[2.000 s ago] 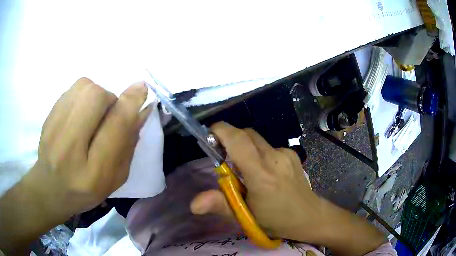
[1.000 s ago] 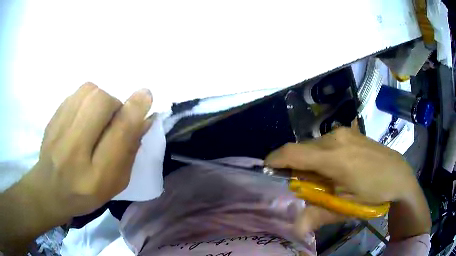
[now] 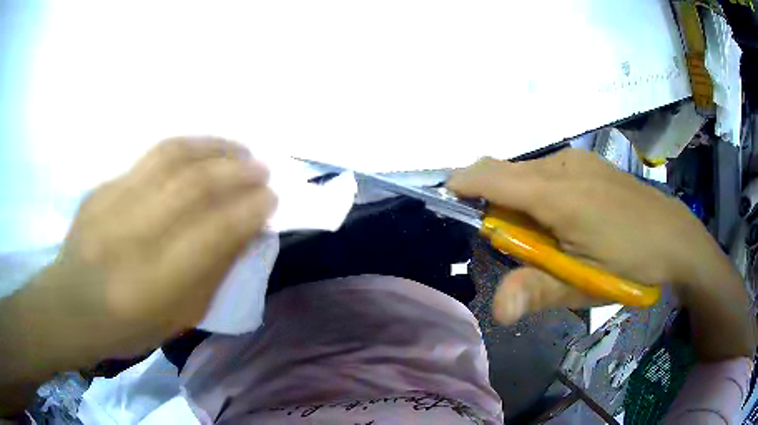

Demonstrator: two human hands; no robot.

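My left hand [image 3: 179,232] is closed on a piece of white cloth [image 3: 245,290] at the table's front edge. The cloth hangs below my fingers, and another white flap [image 3: 320,203] sticks out to the right of my fingertips. My right hand [image 3: 582,224] holds scissors [image 3: 565,261] by their orange-yellow handles. The silver blades point left and lie across the table edge, their tips by the white flap. The blades look closed or nearly so. My left hand is slightly blurred, and its fingertips' hold is partly hidden.
The overexposed white table [image 3: 499,75] fills the upper view, with faint ruler marks at its right. A brown strip [image 3: 696,54] lies at its right end. My lap in a pink garment [image 3: 349,349] is below. White cloth [image 3: 141,394] lies lower left, and a green mesh basket [image 3: 657,386] stands lower right.
My right hand has moved the scissors away to the right, then up so the blades are at the table edge again. The white flap now shows beside my left fingertips.
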